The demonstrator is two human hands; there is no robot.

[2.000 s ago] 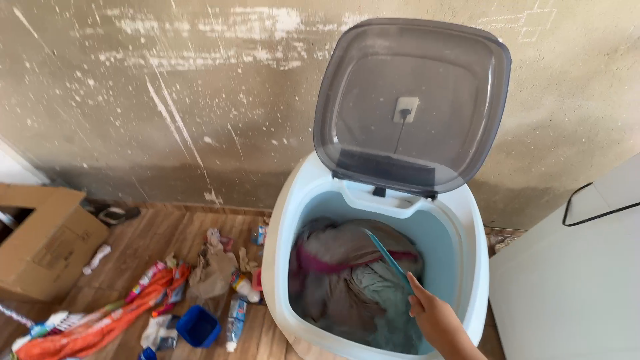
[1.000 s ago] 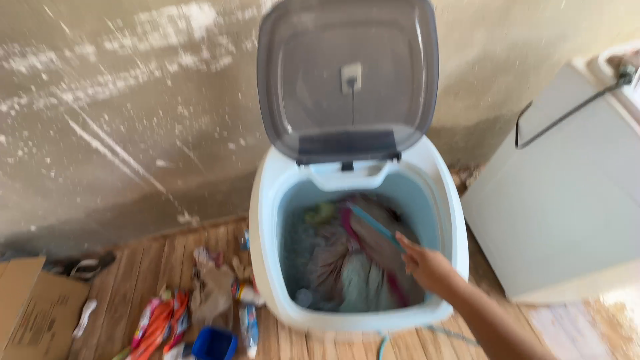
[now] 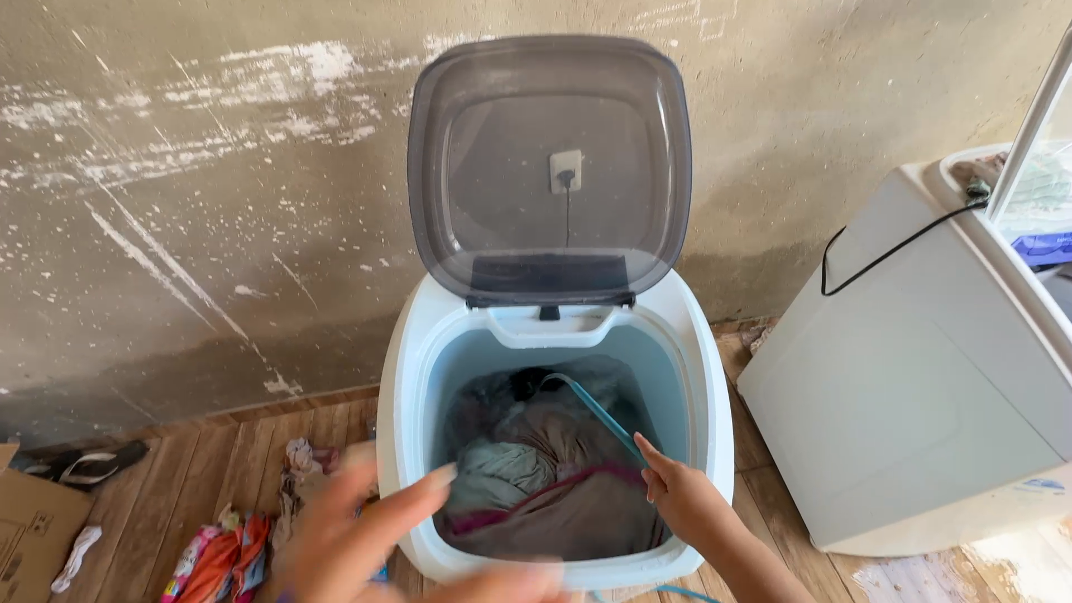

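Observation:
My right hand (image 3: 680,494) grips the end of a thin blue plastic stick (image 3: 605,416) over the right side of the tub. The stick's far end rests among wet clothes (image 3: 578,502), brown, grey-green and magenta-edged, lying in dark water. They fill the light-blue tub of a white top-loading washing machine (image 3: 710,394). Its smoky see-through lid (image 3: 548,117) stands raised against the wall. My left hand (image 3: 368,536), blurred and close to the camera, is held up with fingers apart at the tub's lower left, with nothing visible in it.
A second white appliance (image 3: 913,360) with a black cord (image 3: 900,249) stands at the right. On the wooden floor at left lie a cardboard box (image 3: 38,536), flip-flops (image 3: 105,465), a white sock (image 3: 77,559) and orange cloth (image 3: 226,557). A wall outlet (image 3: 565,171) shows through the lid.
My left hand has come into view at the lower left. The clothes in the tub have shifted, with the magenta edge now lower. My right hand still holds the stick.

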